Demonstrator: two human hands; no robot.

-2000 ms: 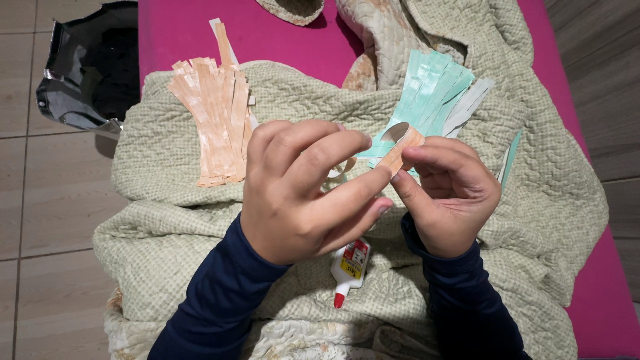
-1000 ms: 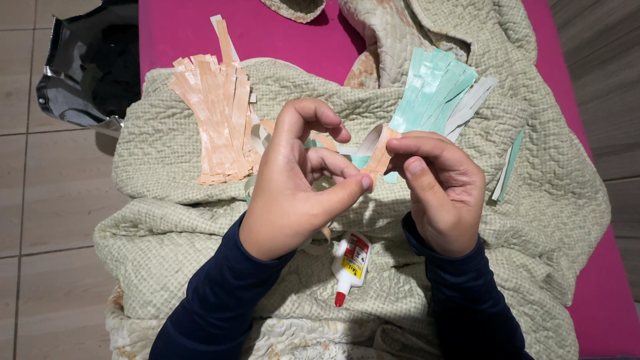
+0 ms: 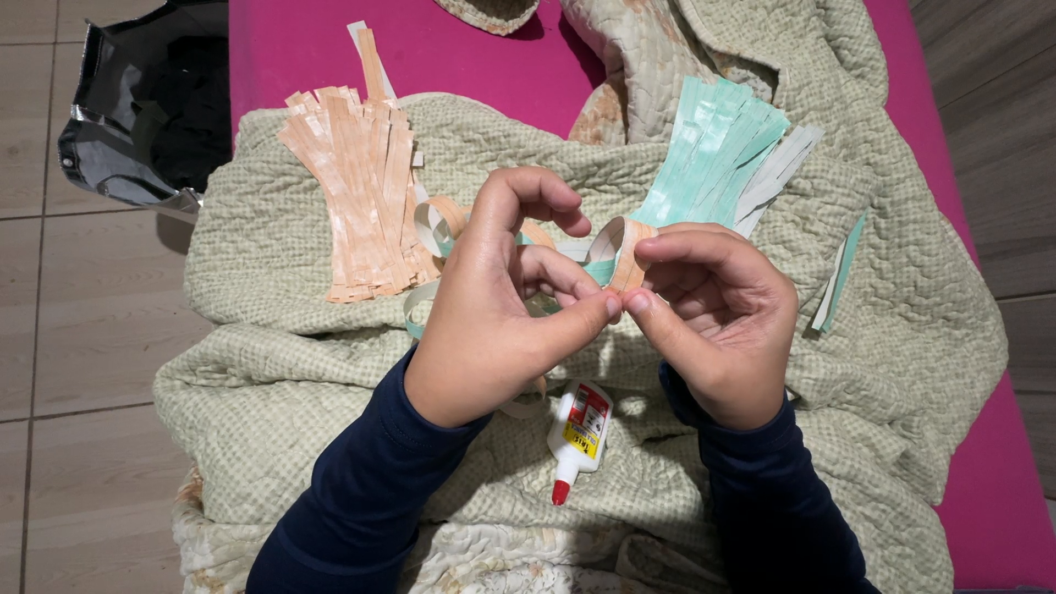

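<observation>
Between the thumb and fingers of my right hand (image 3: 718, 313) is an orange paper loop (image 3: 630, 257), linked to a green one. My left hand (image 3: 520, 305) pinches the lower edge of the same loop, its thumb tip beside my right thumb. More curled rings of a paper chain (image 3: 441, 221) hang behind my left hand, partly hidden by it. A white glue bottle (image 3: 582, 425) with a red cap lies below my hands. Orange paper strips (image 3: 355, 190) are fanned out at the left, green paper strips (image 3: 709, 157) at the right.
A pale green quilt (image 3: 272, 355) lies in folds over a bright pink surface (image 3: 289, 49). Grey-white strips (image 3: 771, 181) lie beside the green ones, and a few loose strips (image 3: 840, 272) farther right. A black and silver bag (image 3: 124, 157) stands on the tiled floor at the left.
My left hand has turned from lying across the loop to pinching its lower edge with the thumb. The orange loop is more upright and more in view than two seconds ago.
</observation>
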